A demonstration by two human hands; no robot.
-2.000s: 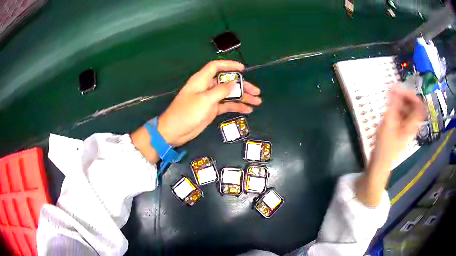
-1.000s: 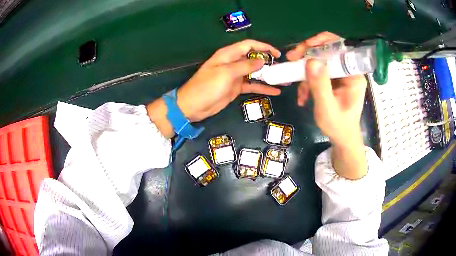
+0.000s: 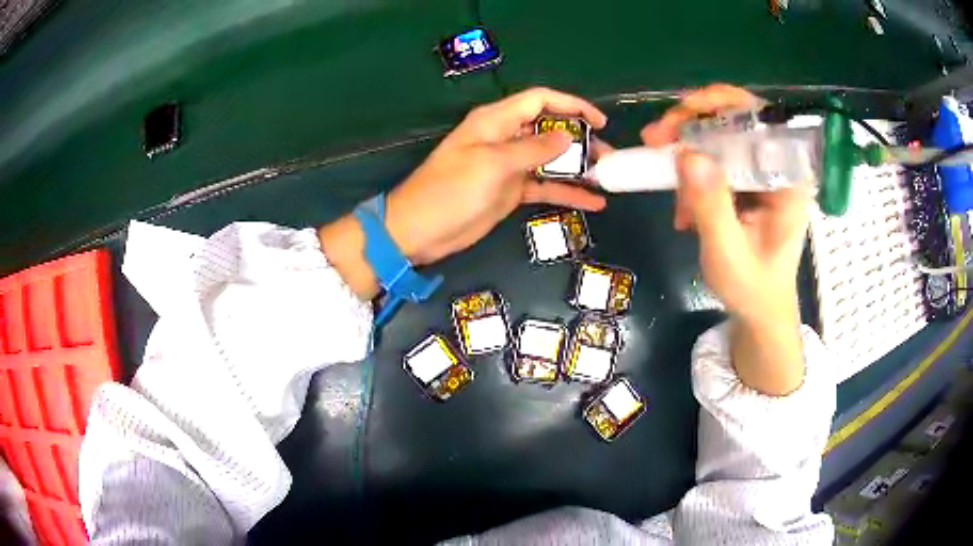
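My left hand (image 3: 469, 176), bare with a blue wrist strap (image 3: 382, 251), holds an open smartwatch housing (image 3: 562, 158) with its gold-orange and white inside facing up. My right hand (image 3: 736, 203) grips a clear glue syringe (image 3: 768, 158) with white contents and a green cap at its rear. The syringe lies almost level, and its front end is at the right edge of the held housing; whether it touches cannot be told. Several open housings (image 3: 557, 237) lie in a cluster on the dark green surface below my hands.
A red compartment tray (image 3: 53, 368) is at the left edge. A white perforated mat (image 3: 870, 277) and the dispenser controller (image 3: 939, 229) are at the right. On the green conveyor (image 3: 309, 101) are a dark watch (image 3: 162, 129) and a lit one (image 3: 469, 51). A hose trails from the syringe.
My right hand came from the right side with the syringe to the held housing, then drew back slightly right. The far watch lit up. Both conveyor watches shifted left since the last frame.
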